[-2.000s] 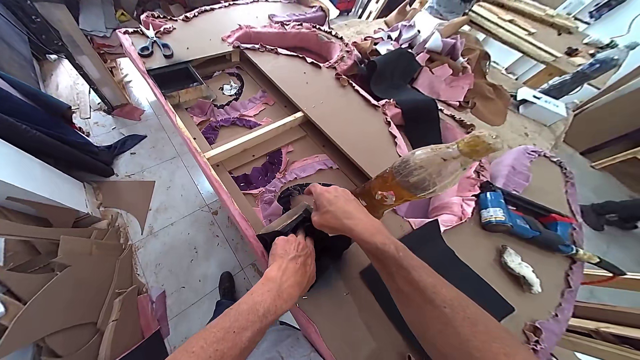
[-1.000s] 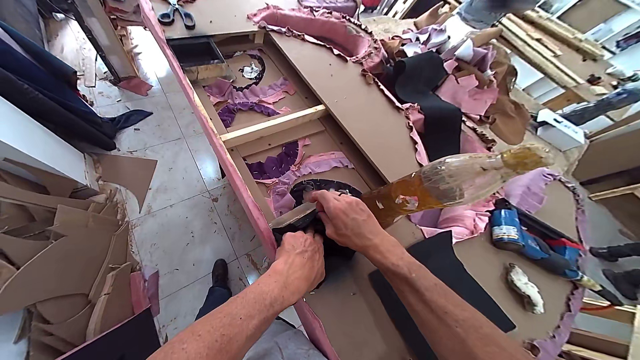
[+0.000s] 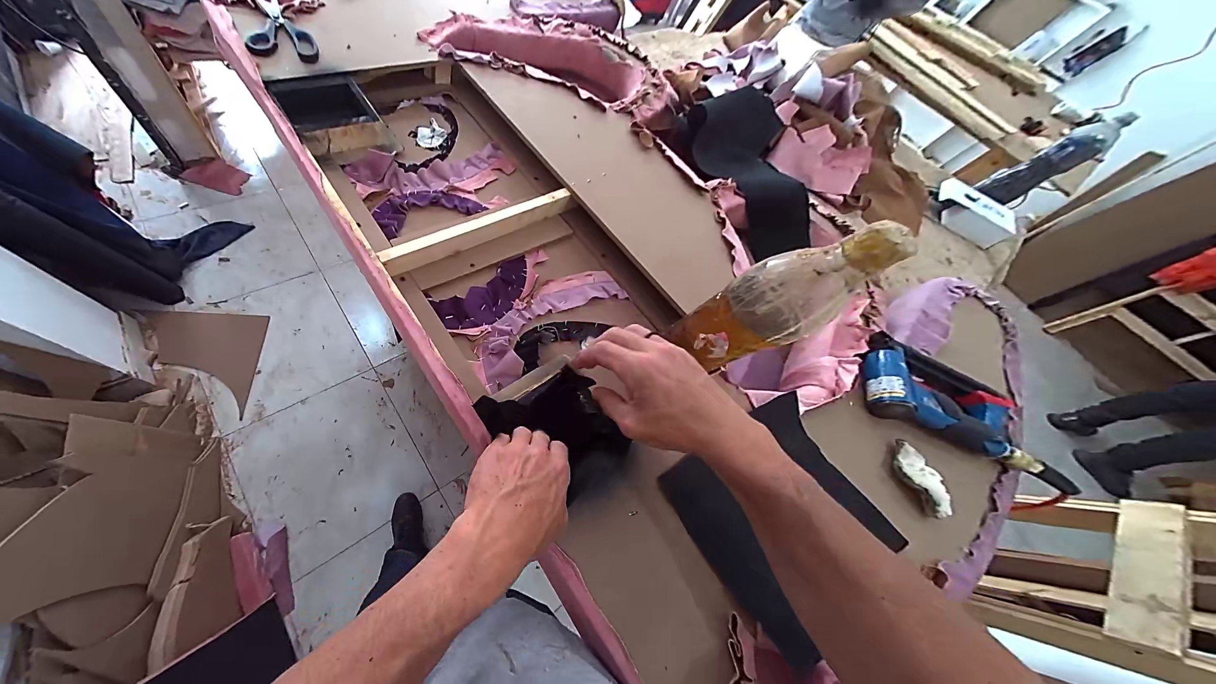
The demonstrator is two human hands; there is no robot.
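Observation:
Black fabric (image 3: 551,413) is bunched over the wooden edge of a pink-trimmed fibreboard panel (image 3: 598,190). My left hand (image 3: 518,480) has its fingers curled onto this fabric, pressing it near the panel's edge. Just right of it, my right hand (image 3: 651,385) is at the fabric's upper side, thumb and forefinger apart; whether a fingertip touches the cloth is unclear. Behind the right hand lies a plastic bottle (image 3: 788,299) holding amber liquid. Pink and purple fabric strips (image 3: 484,299) lie in the open recess of the panel. A flat dark piece (image 3: 736,541) rests beneath my right forearm.
A blue pneumatic stapler (image 3: 931,399) with a red hose lies at right, beside a whitish lump (image 3: 921,478). Scissors (image 3: 281,36) sit at the far left end. Fabric scraps (image 3: 817,152) are heaped behind. Cut board pieces (image 3: 104,494) stand at lower left. A person's legs (image 3: 1140,437) show at right.
My right hand has loosened from the edge, its thumb and forefinger now spread. My left hand stays on the black fabric. More of the cloth now covers the wooden edge.

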